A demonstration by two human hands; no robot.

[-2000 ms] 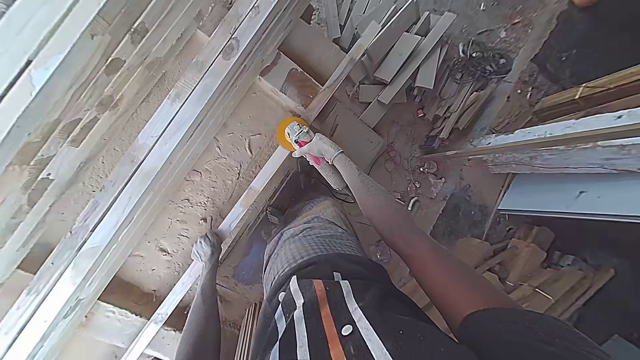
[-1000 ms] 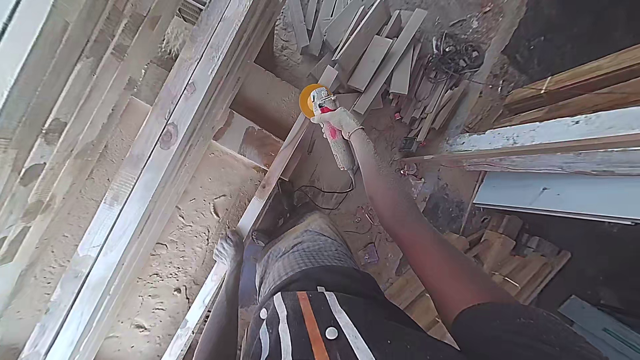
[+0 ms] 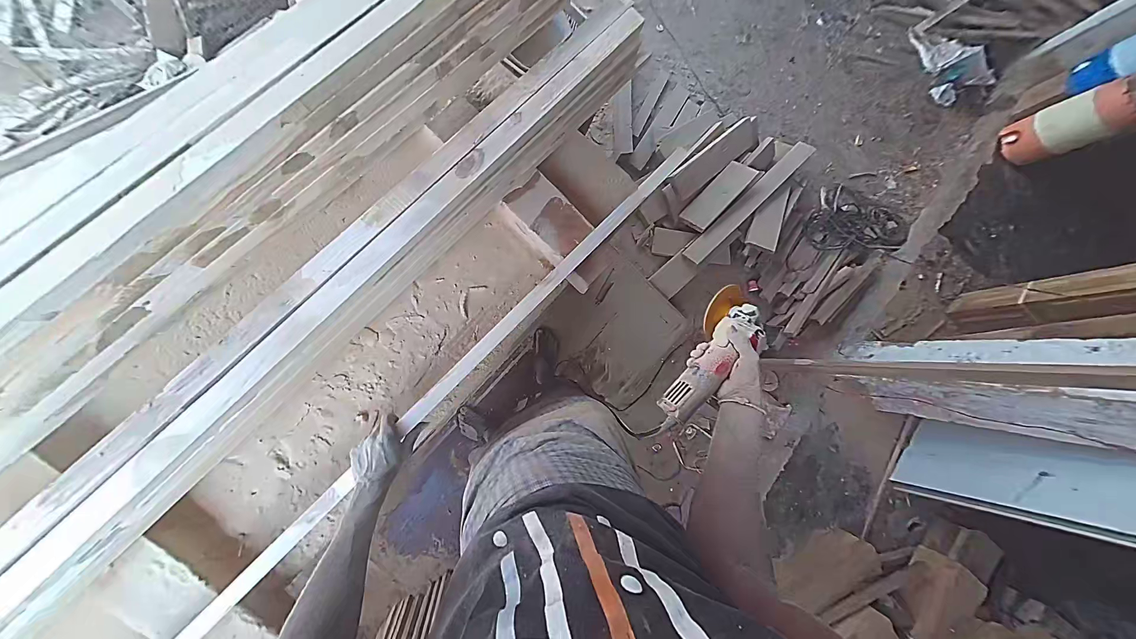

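Note:
My right hand (image 3: 738,359) grips an angle grinder (image 3: 701,380) with a yellow disc (image 3: 723,308); its black cable trails toward my legs. The grinder is held apart from the wood, to the right of a long narrow wooden strip (image 3: 497,335). My left hand (image 3: 376,451) is closed around that strip's lower part, left of my body. The strip runs diagonally over sawdust-covered ground. Whether the disc spins cannot be told.
Long stacked timber beams (image 3: 373,257) lie at the left. Wood offcuts (image 3: 723,200) and a tangled cable (image 3: 856,222) lie ahead. More planks (image 3: 1047,302) and a pale panel (image 3: 1021,479) are at the right, wood blocks (image 3: 941,586) at lower right. Part of another person (image 3: 1078,115) shows at upper right.
My right hand has moved the grinder off the wooden strip, to the right and nearer my body. My left hand stays on the strip. The view has shifted.

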